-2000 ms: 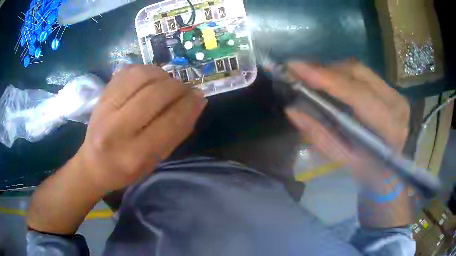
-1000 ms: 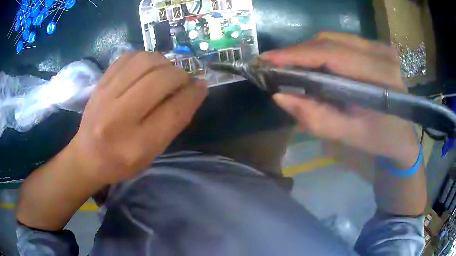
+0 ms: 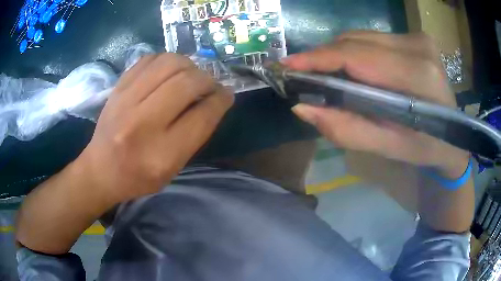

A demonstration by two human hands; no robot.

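A white open socket housing (image 3: 170, 34) lies on the dark green mat at the top centre, its top edge cut off. Inside are a green circuit board (image 3: 254, 43) with a yellow part, a blue disc and metal contacts. My left hand (image 3: 156, 118) is at the housing's lower left corner, fingers bent together; its fingertips are hidden, so what they hold cannot be told. My right hand (image 3: 379, 99) is closed around a dark soldering iron (image 3: 351, 97), held like a pen. The iron's tip is over the housing's lower edge; whether it touches is unclear.
Blue disc components (image 3: 37, 34) with wire legs lie in a pile at the upper left. A crumpled clear plastic bag (image 3: 60, 101) lies left of my left hand. A brown cardboard tray (image 3: 434, 19) with silvery bits is at the upper right. The iron's cable runs off the right edge.
My right hand has brought the iron from right of the housing leftward over its lower edge. The housing now sits higher in view. My left hand stays at its corner.
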